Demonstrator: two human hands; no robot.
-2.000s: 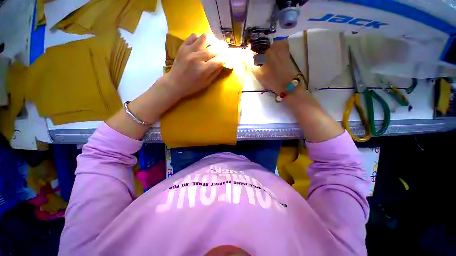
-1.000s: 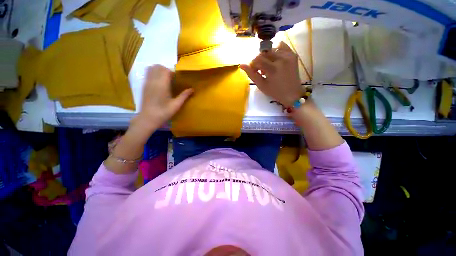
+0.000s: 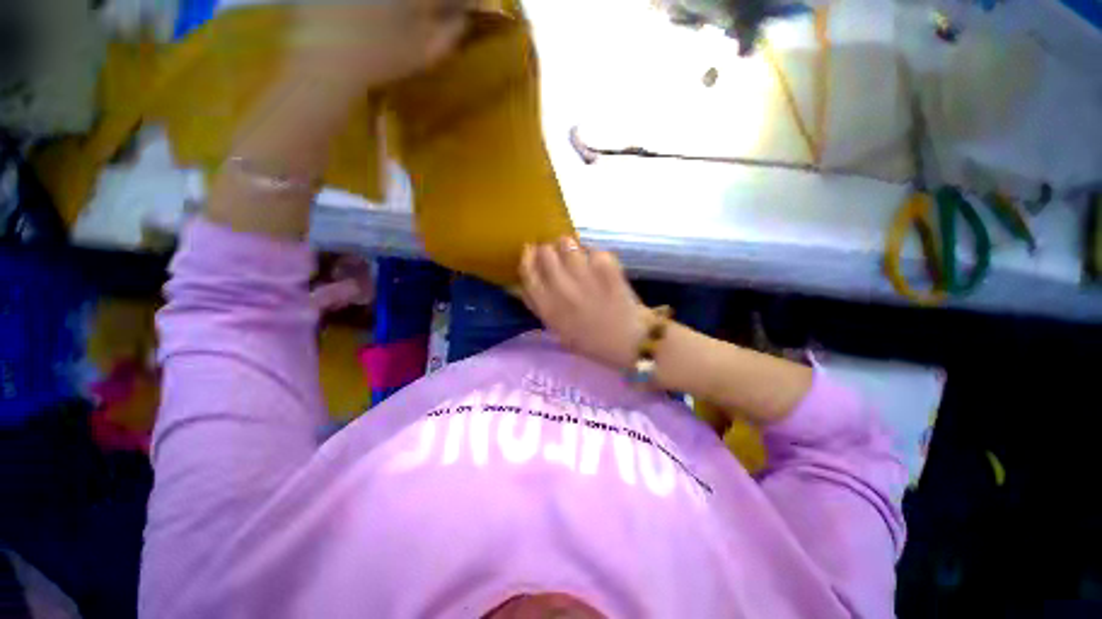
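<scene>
A mustard fabric panel (image 3: pixel 477 169) hangs from the machine table over its front edge, left of the bright lamp light. My left hand (image 3: pixel 393 36) is at the panel's upper part near the top of the picture, blurred; its fingers are partly hidden and I cannot tell its grip. My right hand (image 3: pixel 580 294) is closed on the panel's lower right corner at the table's front edge. The needle area is cut off by the top of the picture; only dark machine parts show there.
Shears (image 3: pixel 937 242) with yellow and green handles lie at the right, beside a small green-dark tool (image 3: pixel 1013 218). Pale pieces with yellow strips (image 3: pixel 856 109) lie right of the light. Yellow cut pieces (image 3: pixel 224 103) lie left, partly behind my left arm. The table's front edge (image 3: pixel 725 260) runs across.
The panel has moved left and down, out of the lamp area. My left hand has moved up and away; my right hand has come down to the panel's lower corner. The view has shifted.
</scene>
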